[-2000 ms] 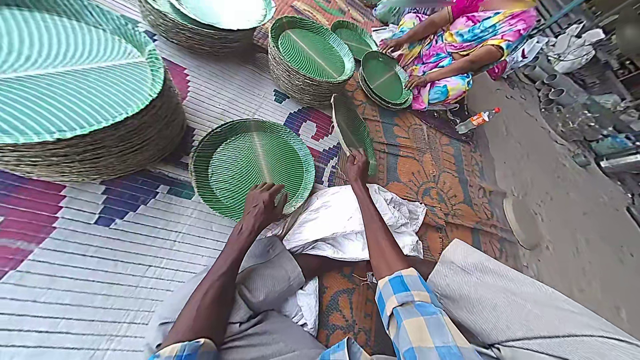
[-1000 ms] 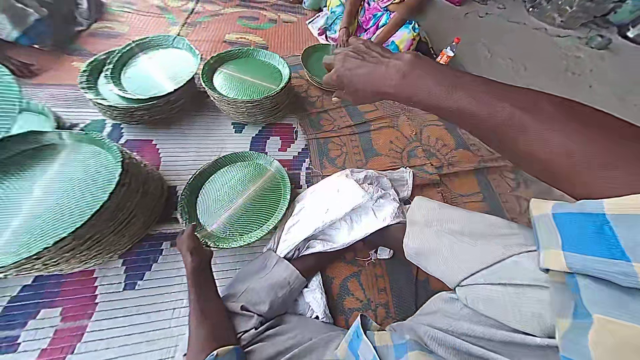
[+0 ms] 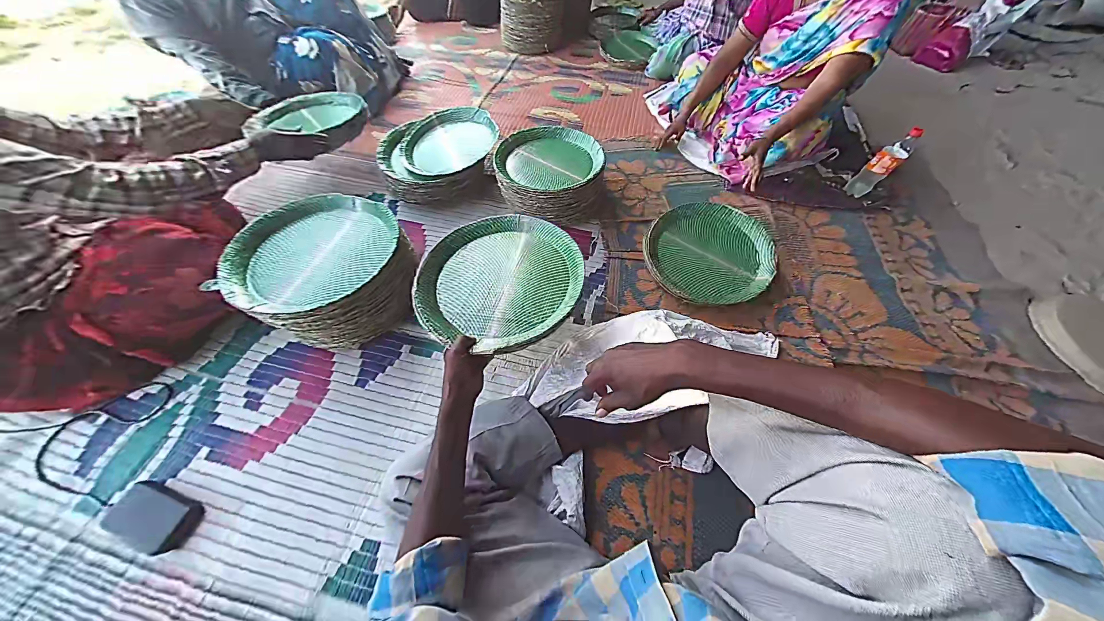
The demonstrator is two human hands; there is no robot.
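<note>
A round green plate with a ribbed rim (image 3: 498,283) is gripped at its near edge by my left hand (image 3: 466,366). My right hand (image 3: 634,377) hovers over a white plastic sheet (image 3: 664,332) draped across my lap, its fingers bent and nothing seen in them. Beyond that hand another green plate (image 3: 711,254) lies on the orange patterned mat. To the left of the held plate stands a tall stack of green plates (image 3: 315,259). Two more stacks (image 3: 550,164) (image 3: 444,151) rise behind it.
Across the mat a person in bright patterned cloth (image 3: 776,78) sits near a plastic bottle (image 3: 884,162). At left, a person in checked sleeves (image 3: 129,172) is beside another green plate (image 3: 310,121). A dark box (image 3: 153,517) and a cable (image 3: 65,423) lie on the striped mat (image 3: 285,483).
My right hand has come back from near the far plate to over the white sheet. The seated person's hands, at that plate a second ago, are now apart from it. The view has shifted.
</note>
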